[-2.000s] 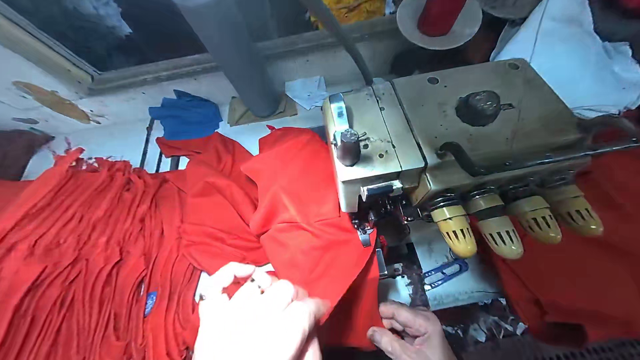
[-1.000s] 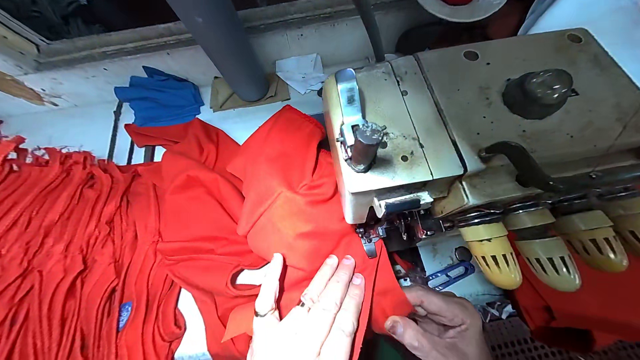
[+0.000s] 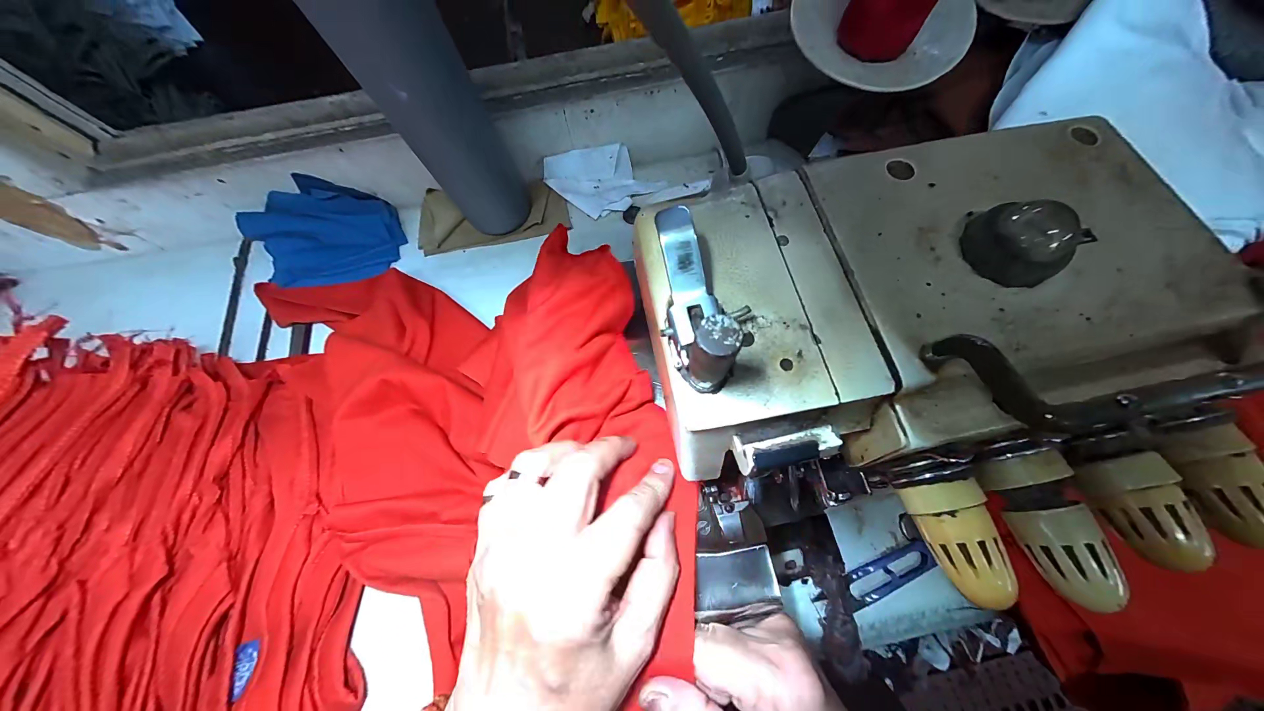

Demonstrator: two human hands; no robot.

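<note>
A serger sewing machine (image 3: 770, 326) with a stained beige housing fills the middle and right. Red knit fabric (image 3: 415, 464) lies along the left of its presser foot (image 3: 731, 518). My left hand (image 3: 573, 563) rests flat on that fabric, fingers spread and pointing up toward the machine head, with a dark ring on one finger. At the lower edge, my right hand (image 3: 755, 667) is bent at the fabric's right edge, close below the metal plate; its thumb and fingers pinch the cloth there. Part of this hand is cut off by the frame.
Gathered red fabric pieces (image 3: 148, 523) lie in a stack at left. A blue cloth (image 3: 326, 232) sits behind them, near a grey pipe (image 3: 425, 109). Yellow tension knobs (image 3: 963, 543) line the machine's front. Red cloth (image 3: 1165, 632) is at right, and a thread cone (image 3: 884, 25) stands behind.
The red fabric under my left hand has shifted back along the machine's left side. My right hand has moved down and left, closer to my left hand.
</note>
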